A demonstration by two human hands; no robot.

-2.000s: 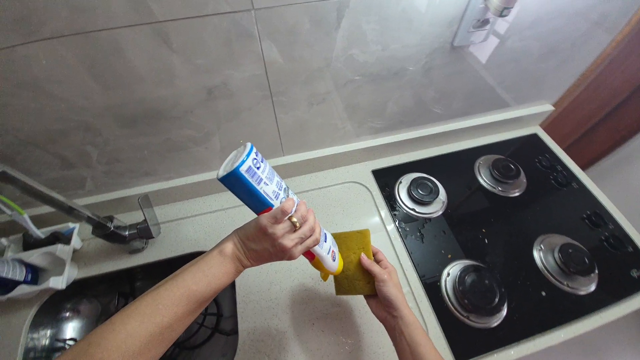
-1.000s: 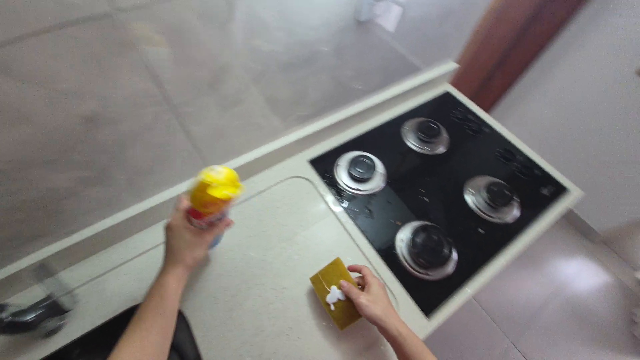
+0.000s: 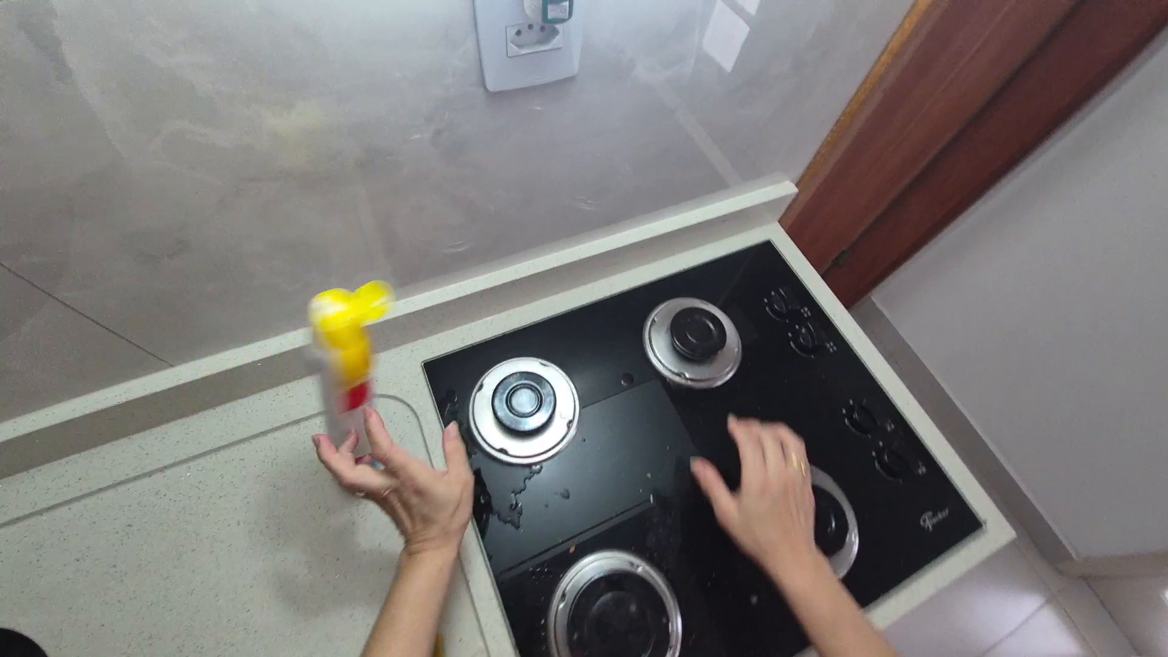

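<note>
My left hand (image 3: 415,488) is over the counter at the hob's left edge, palm up and fingers spread. Just beyond its fingertips is a blurred plastic squeeze bottle (image 3: 345,374), yellow-topped with its flip cap open; whether the fingers touch it is unclear. My right hand (image 3: 766,493) is empty above the black glass gas hob (image 3: 602,447), fingers apart and a ring on one finger, partly covering the lower right burner (image 3: 839,516). A small yellow edge, perhaps of the sponge (image 3: 439,646), shows beside my left forearm at the bottom of the view.
Other burners (image 3: 523,411) sit on the hob without pan supports, and water drops lie on the glass. A raised stone ledge (image 3: 593,255) runs behind it. A wall socket (image 3: 534,41) is above, and a brown wooden door frame (image 3: 867,137) stands to the right.
My right hand has let go of the foam-topped sponge and is over the hob. My left hand has opened from around the bottle. The view has swung toward the hob.
</note>
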